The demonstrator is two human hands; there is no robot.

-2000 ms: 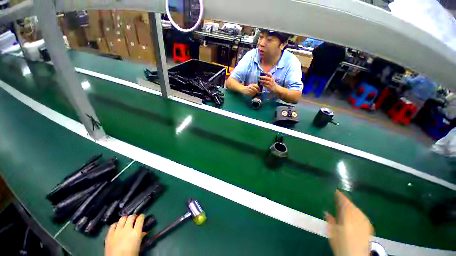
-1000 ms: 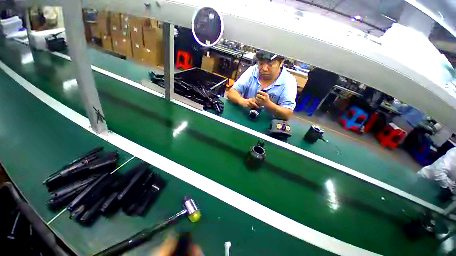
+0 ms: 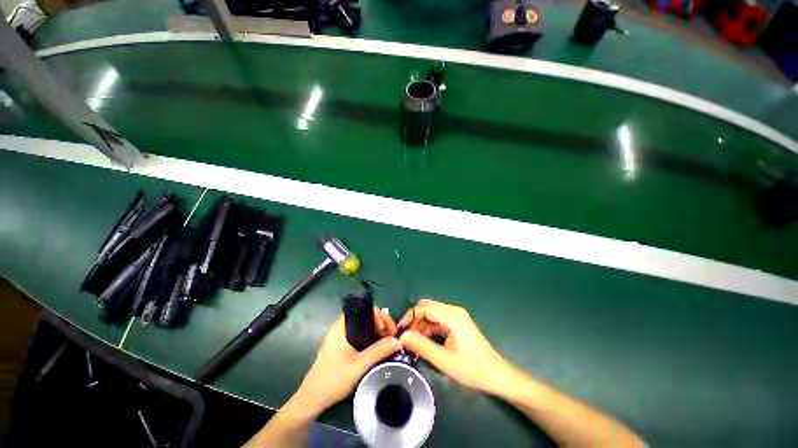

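Observation:
A dryer head (image 3: 394, 407) with a silver ring face and dark central hole is at the bench's near edge, ring up. My left hand (image 3: 337, 363) holds a black handle shell (image 3: 358, 320) upright just beyond it. My right hand (image 3: 451, 346) pinches at the head's neck, its fingertips meeting the left hand's; thin dark wire ends show above the shell. What the fingertips grip is too small to tell. The mallet (image 3: 278, 308), with silver head and yellow-green tip, lies left of my hands.
A handle pile (image 3: 179, 258) lies on the bench at left. A black parts bin (image 3: 66, 385) is at lower left. A black cylinder (image 3: 421, 114) stands on the green belt beyond the pale rail (image 3: 367, 206). Across the belt are a fixture block (image 3: 514, 24) and another cylinder (image 3: 595, 21).
The view has tilted down. Both hands have come together at the near edge, with the shell and silver-ringed head now in clear view.

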